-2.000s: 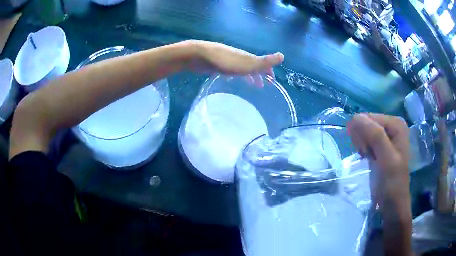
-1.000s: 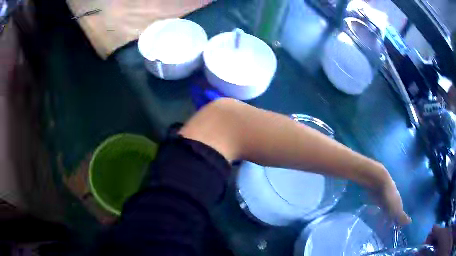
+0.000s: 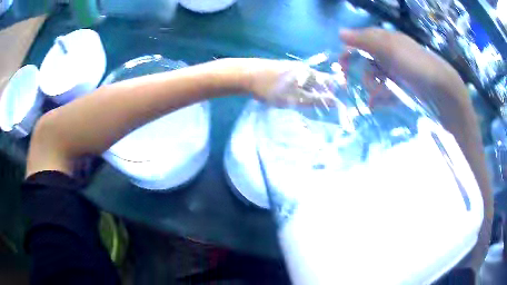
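A large clear-walled water tank point(image 3: 378, 206) with a white lower part is tilted in front of me, its mouth toward the top, with streaks of water inside. My right hand point(image 3: 383, 61) is at its far upper rim, with the forearm along its right side. My left hand point(image 3: 294, 83) is at the upper left of its mouth; glare and blur hide the fingers, so its grip is unclear. A second tank point(image 3: 242, 150) stands behind it, partly covered. A third tank point(image 3: 172, 145) stands to the left under my left forearm.
Two small white bowls, one upright-looking point(image 3: 72, 64) and one at the edge point(image 3: 21, 100), are at the left. A green bucket point(image 3: 113, 236) shows below the bench edge point(image 3: 194, 228). Cluttered parts point(image 3: 445, 33) lie at the upper right.
The view has swung back right from the left bench end. Compared with two seconds ago, the front tank is higher and more tilted, and my right hand has moved up and left toward my left hand.
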